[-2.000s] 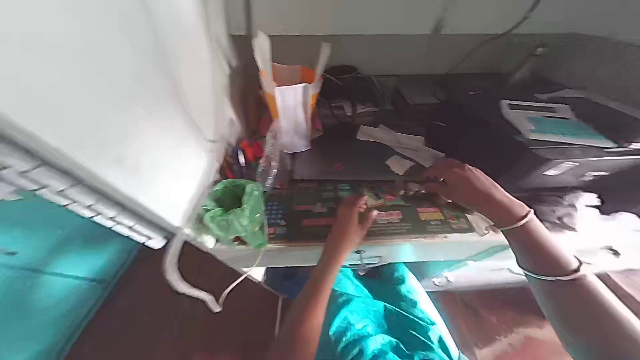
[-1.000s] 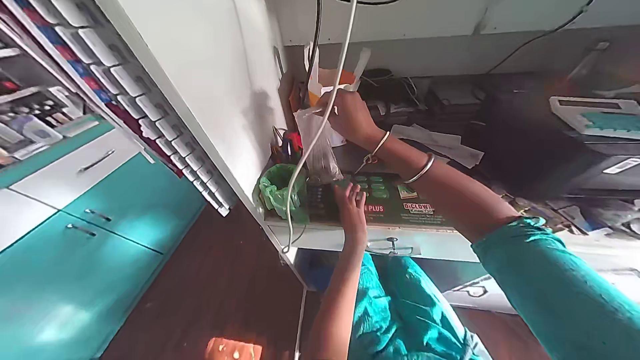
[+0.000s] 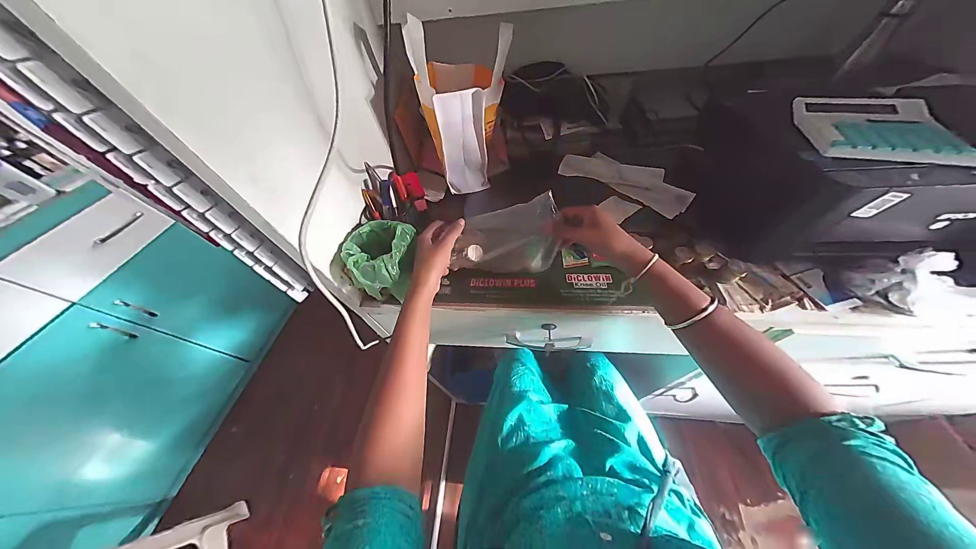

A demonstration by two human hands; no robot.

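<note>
A clear plastic bag (image 3: 511,236) is stretched between my two hands, just above the dark printed mat (image 3: 526,288) at the desk's front. My left hand (image 3: 438,252) grips its left end, where a small round pale thing (image 3: 473,252) shows; whether that lies inside the bag cannot be told. My right hand (image 3: 595,232), with bangles at the wrist, pinches the bag's upper right edge. Left of my left hand stands a bin lined with a green plastic bag (image 3: 377,255). Behind it is a group of pens (image 3: 390,194).
An orange and white paper bag (image 3: 461,130) stands at the back. Paper strips (image 3: 629,183) lie behind my right hand. To the right are a black printer-like machine (image 3: 877,206) bearing a white and teal calculator-like device (image 3: 888,130), and crumpled white plastic (image 3: 907,278). A white cable (image 3: 324,175) hangs at left.
My right hand has come back from the paper bag at the rear to the desk's front. The clear plastic bag, near the pens before, is now spread between both hands.
</note>
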